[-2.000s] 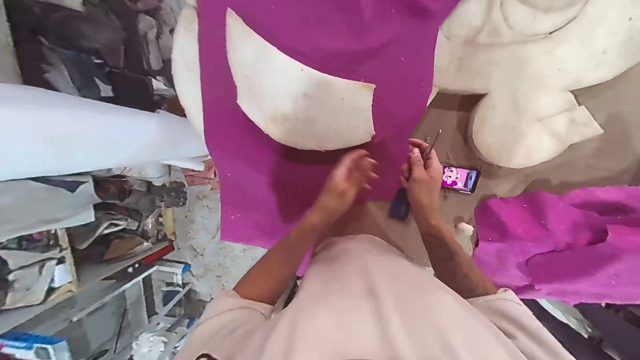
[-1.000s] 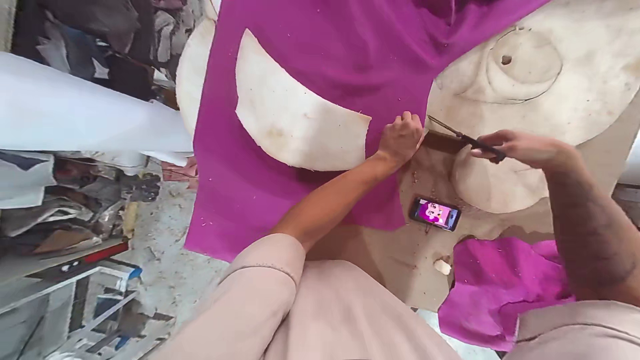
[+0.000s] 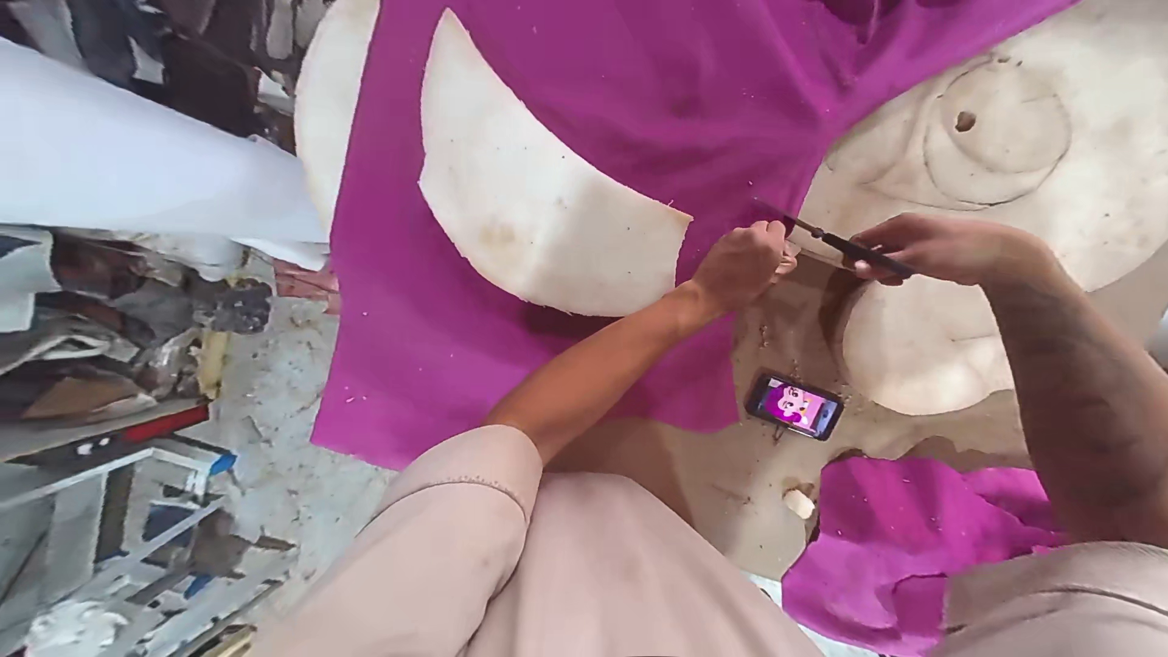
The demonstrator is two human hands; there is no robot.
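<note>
A large magenta fabric sheet [image 3: 566, 383] spreads over the work surface and hangs toward me. On it lies a crescent-shaped cream foam piece [image 3: 547, 201] with one squared end. My left hand [image 3: 744, 263] pinches the sheet's right edge, close to that squared end. In my right hand [image 3: 940, 248] are dark-handled scissors [image 3: 853, 248], their blades pointing left to the sheet's edge just above my left fingers. Whether the blades are parted cannot be made out. A big cream foam shape [image 3: 995, 137] with a round outline and a small hole lies to the right, partly under the sheet.
A phone [image 3: 794, 406] with a lit cartoon picture lies below my hands. Near it are a small white lump [image 3: 798, 503] and crumpled magenta fabric [image 3: 876, 547]. A white roll [image 3: 146, 155] juts in from the left, above scraps and a metal frame [image 3: 137, 465].
Two seconds ago both hands were nearer my body, off the sheet's edge. My left hand has taken hold of that edge, and my right hand has brought the scissors up to it.
</note>
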